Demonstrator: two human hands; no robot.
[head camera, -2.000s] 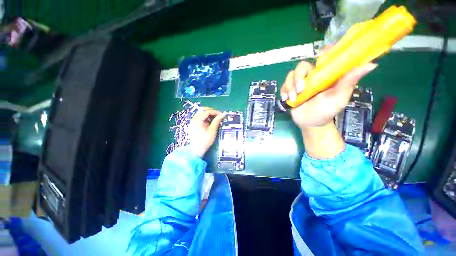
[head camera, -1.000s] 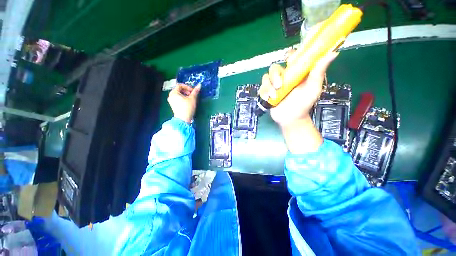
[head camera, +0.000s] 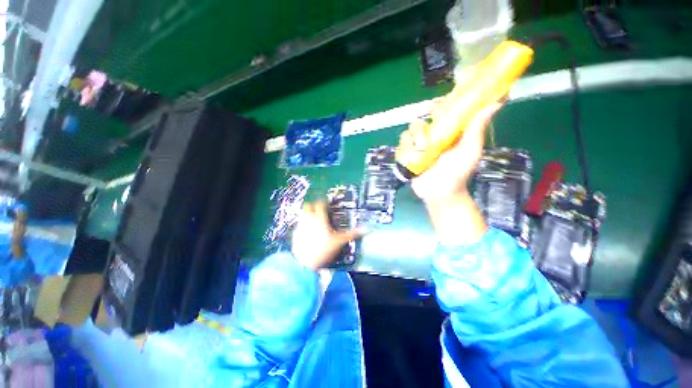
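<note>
My right hand (head camera: 448, 163) is closed around the yellow electric screwdriver (head camera: 474, 106), its dark tip end pointing down-left near a phone mid-frame (head camera: 379, 184). My left hand (head camera: 317, 233) is blurred, fingers spread, over the left phone mid-frame (head camera: 344, 218) and partly covers it. I see nothing held in it. A heap of thin white slivers (head camera: 287, 208) lies just left of it. A bag of small blue parts (head camera: 314, 142) lies above the heap. Two more phone mid-frames (head camera: 503, 191) lie right of my right hand, with a red-handled tool (head camera: 544, 189) between them.
A tall stack of black trays (head camera: 171, 212) stands at left. A white strip (head camera: 607, 77) crosses the green bench. More phones (head camera: 436, 61) lie beyond it beside a pale post (head camera: 479, 26). A black tray (head camera: 671, 295) is at the right edge. A cardboard box (head camera: 70, 299) is lower left.
My left hand has moved from the bag of blue parts down to the left phone. My right hand still holds the screwdriver, which now sits slightly lower in the picture. The view has shifted a little.
</note>
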